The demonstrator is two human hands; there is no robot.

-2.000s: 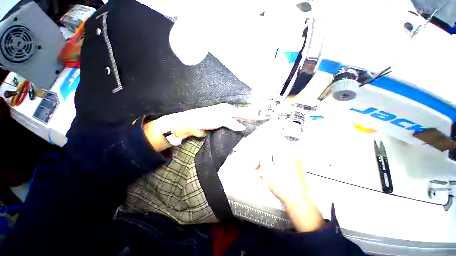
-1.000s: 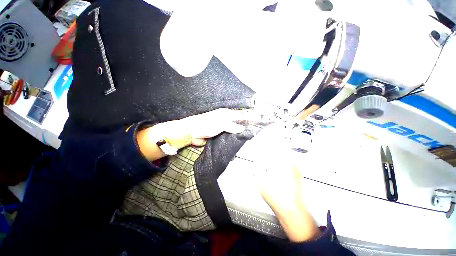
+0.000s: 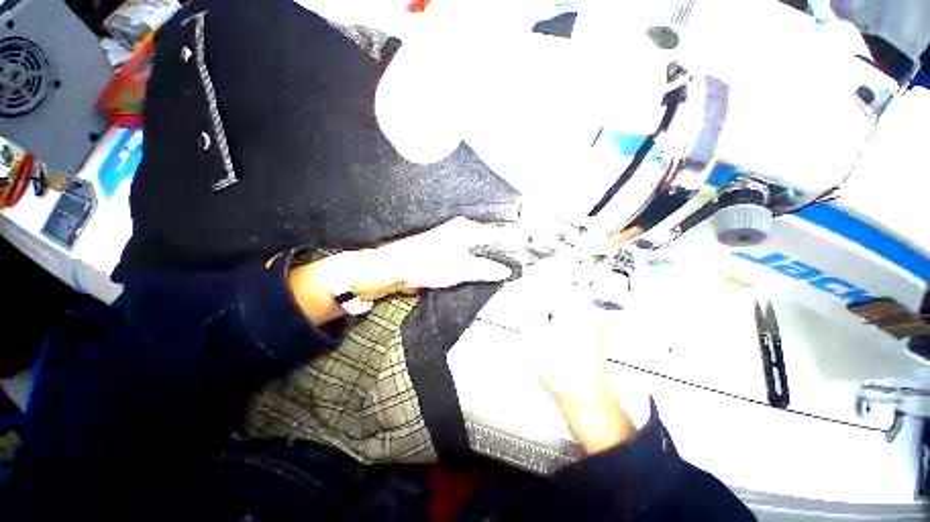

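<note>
The dark garment (image 3: 296,143) lies left of the white sewing machine head (image 3: 510,92). Its checked inner side (image 3: 372,387) and dark edge band (image 3: 433,393) hang toward my lap. My left hand (image 3: 438,260) lies flat on the cloth, its fingertips close to the presser foot (image 3: 602,267), pressing the cloth rather than gripping it. My right hand (image 3: 576,357) rests on the white table right of the cloth, below the presser foot. It is overexposed, so its fingers are unclear. The needle point is lost in glare.
Black thread snips (image 3: 772,354) lie right of the needle area. A grey fan box (image 3: 46,87), an orange-red item (image 3: 127,92), a small grey rectangle (image 3: 69,214) and orange-handled scissors (image 3: 17,181) are at far left. A graduated band (image 3: 515,446) runs along the front edge.
The view has shifted slightly. Both hands stay near the presser foot, and the right hand has changed pose slightly. The cloth has hardly moved relative to the machine.
</note>
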